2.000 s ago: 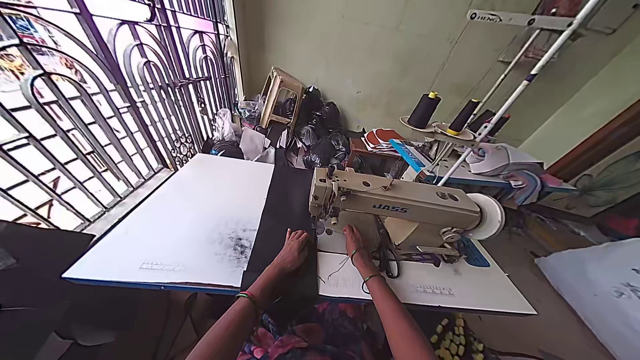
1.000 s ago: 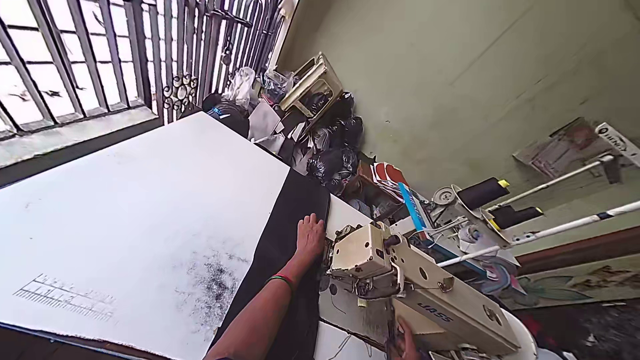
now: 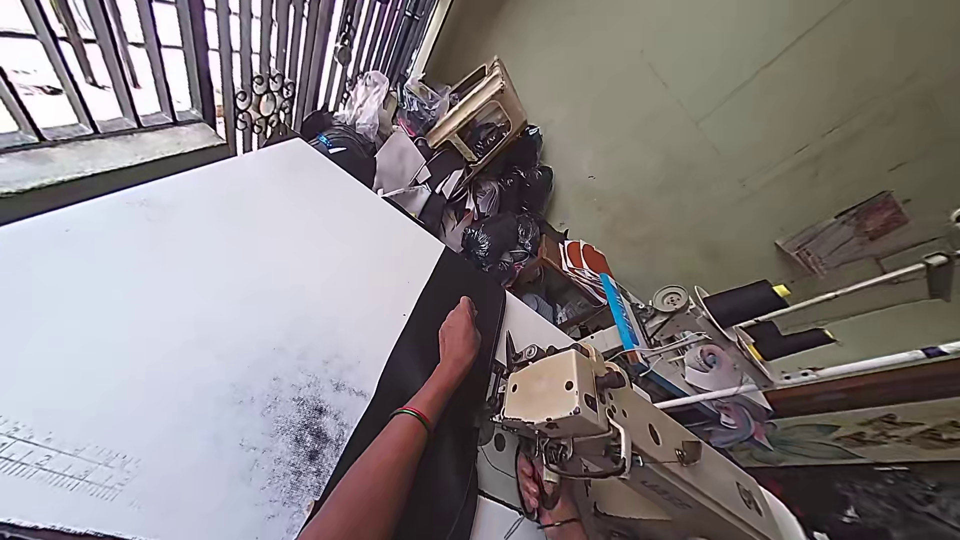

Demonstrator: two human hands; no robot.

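Note:
A long strip of black fabric [image 3: 450, 420] lies across the white table and beside the head of a cream sewing machine [image 3: 555, 394]. My left hand [image 3: 459, 339] is on the strip left of the machine head, its fingers curled in on the cloth. Below the machine head, partly hidden by its needle area, my right hand [image 3: 541, 487] has curled fingers around dark looped handles that look like scissors [image 3: 551, 495]. The blades cannot be made out. A thin loose thread lies near the right hand.
The white tabletop [image 3: 225, 247] bears a printed ruler and a dark smudge. Behind it are black plastic bags [image 3: 491, 240] and an overturned cream plastic stool [image 3: 487, 112]. At right, black thread cones [image 3: 746, 304] sit on a stand near metal rods. A barred grille [image 3: 262, 75] stands at upper left.
My right hand has moved from beside the machine arm to below the machine head, with the dark handles in it. My left hand stays on the black fabric. The view has tilted strongly since the oldest frame.

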